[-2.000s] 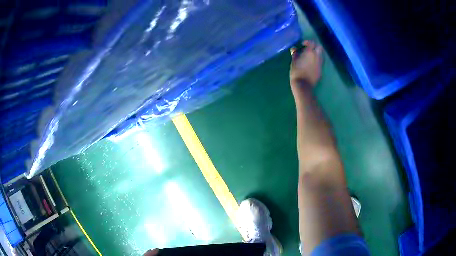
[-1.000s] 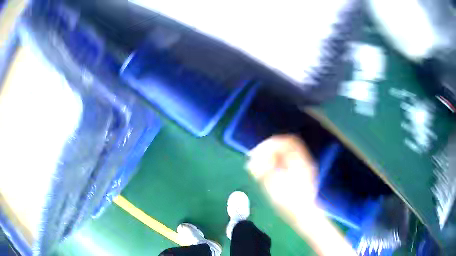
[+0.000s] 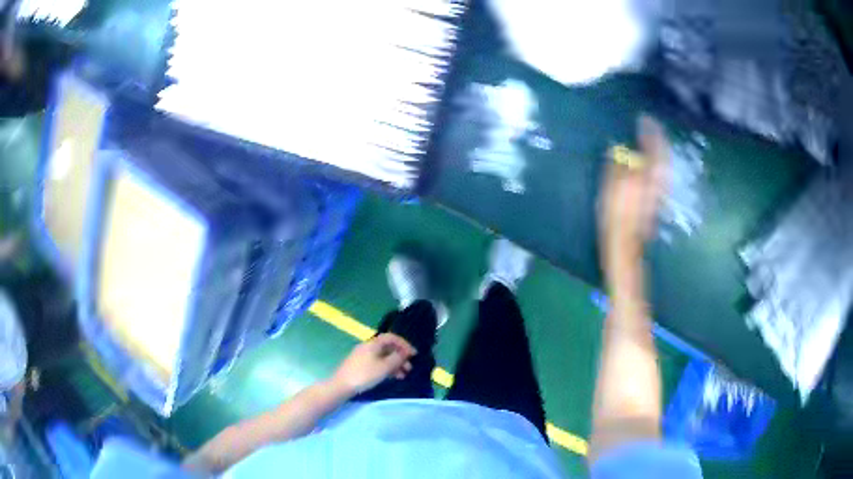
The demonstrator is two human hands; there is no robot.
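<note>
My right hand (image 3: 634, 182) is over the green-topped bench (image 3: 561, 201), with a yellow band at its thumb or fingers. It is beside a loose pile of small clear-white inserts (image 3: 686, 187); blur hides whether it holds any. My left hand (image 3: 377, 363) is low in front of my body, above my leg, fingers curled, with no object visible in it. Another pile of inserts (image 3: 505, 136) lies further left on the bench. A tray of bright tubes (image 3: 299, 75) stands at the bench's left part. A loose tube bundle (image 3: 800, 281) is fanned at the right.
A crumpled clear bag (image 3: 571, 33) is at the back. A dark tube stock (image 3: 748, 79) lies behind right. Film-wrapped blue crates (image 3: 234, 271) with tan tops stand left. A blue bin (image 3: 715, 412) with metal parts is below the bench edge. My feet are on the green floor (image 3: 374, 224).
The view has swung from the floor and crates to the bench. My right hand has moved from low by the bins up over the bench. My left hand has come into view.
</note>
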